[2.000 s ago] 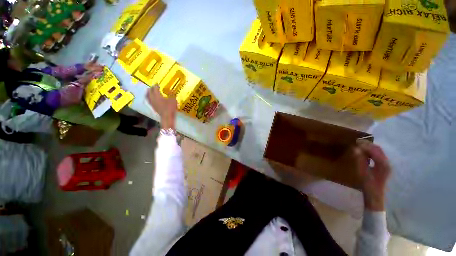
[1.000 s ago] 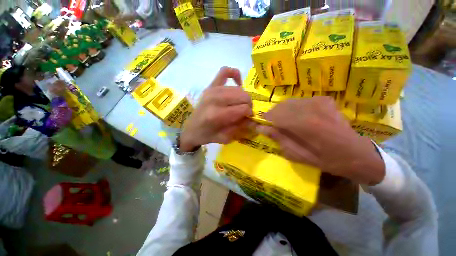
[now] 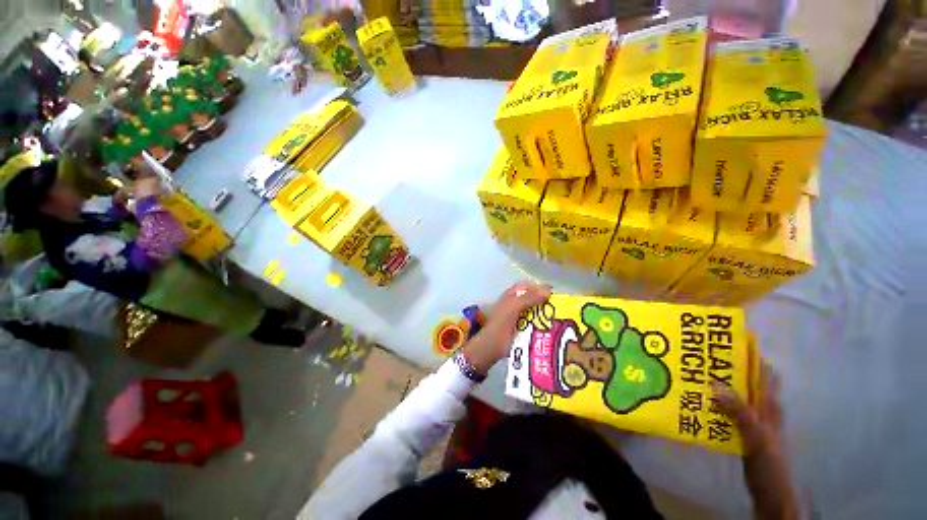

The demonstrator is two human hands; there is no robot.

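A yellow gift box [image 3: 635, 366] with a green plant cartoon and "RELAX & RICH" lettering lies on its side between my hands, near the table's front edge. My left hand [image 3: 505, 323] holds its left end. My right hand [image 3: 762, 421] is at its right end, fingers partly behind it. The tape dispenser [image 3: 454, 333], with an orange ring and blue body, lies on the table just left of my left hand. The brown carton is not visible; the gift box covers the place where it stood.
Yellow boxes [image 3: 651, 122] stand stacked in two layers behind my hands. A short row of yellow boxes [image 3: 351, 239] stands to the left, with flat yellow boxes [image 3: 310, 142] behind. A person [image 3: 112, 244] works at the left, above a red stool [image 3: 175, 416].
The gift box was upright with its top between both hands; now it lies with its printed face up. My hands have moved apart to its two ends.
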